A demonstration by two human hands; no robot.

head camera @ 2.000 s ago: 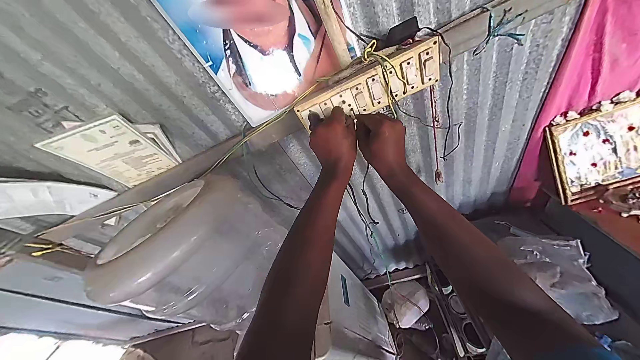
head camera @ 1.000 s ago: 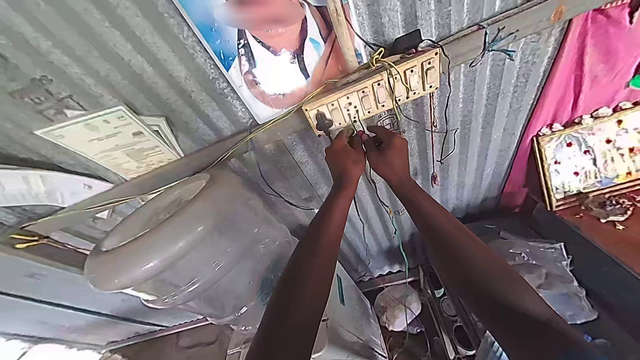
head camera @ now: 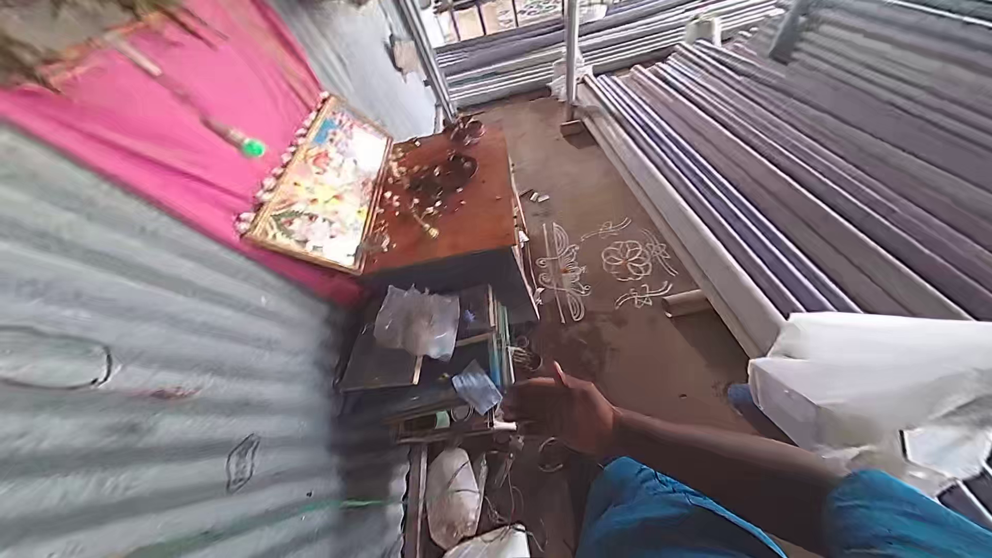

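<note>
My right hand (head camera: 570,407) is stretched out at the lower centre, blurred, with its thumb raised. Its fingers reach toward the edge of a dark shelf unit (head camera: 380,364), near a small bluish plastic packet (head camera: 477,387); whether they touch anything is unclear. A crumpled clear plastic bag (head camera: 418,322) lies on top of the unit. Below, a whitish bag (head camera: 453,496) sits beside some loose thin wires. My left hand is out of view.
A red-brown table (head camera: 465,201) carries dried flowers, beside a framed picture (head camera: 329,186) against pink cloth (head camera: 209,116). Corrugated metal wall (head camera: 155,349) rises at left. Long corrugated sheets (head camera: 744,178) are stacked at right, near white wrapping (head camera: 868,387). Chalk patterns (head camera: 628,260) mark the floor.
The view has swung far to the right. Both hands were at a wall switchboard before; now the right hand is low by the shelf unit and the left has gone from view.
</note>
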